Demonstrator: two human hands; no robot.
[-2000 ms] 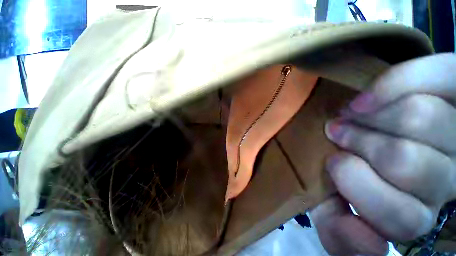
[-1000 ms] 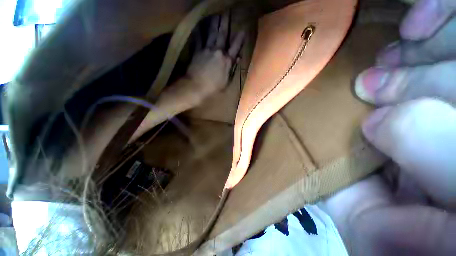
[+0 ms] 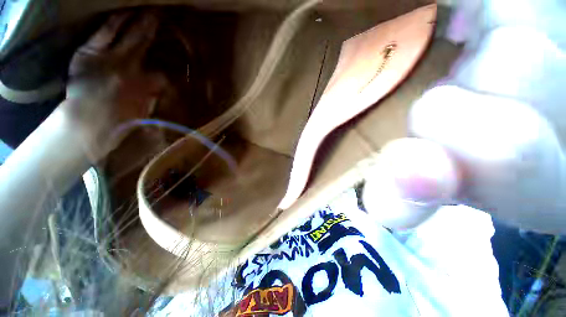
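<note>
The brown bag body (image 3: pixel 267 148) is held open close to the camera, with its dark inside showing. The orange-tan tapered tab (image 3: pixel 366 74) lies inside it against the right wall, with a small hole near its wide end. A thin strap (image 3: pixel 149 213) curves across the opening. My right hand (image 3: pixel 459 148), overexposed and blurred, grips the bag's edge at the right. My left hand (image 3: pixel 118 86) is inside the bag at the upper left, blurred and in shadow. Whether it holds anything cannot be told.
A white garment with bold black lettering (image 3: pixel 354 272) shows below the bag. Loose blurred strands of hair (image 3: pixel 80 254) hang across the lower left. Dark and bluish blurred areas lie at the lower right.
The bag has come closer and opened wider since the first frame. My left hand appeared inside it and has moved left, towards the upper left. More of the lettered garment shows.
</note>
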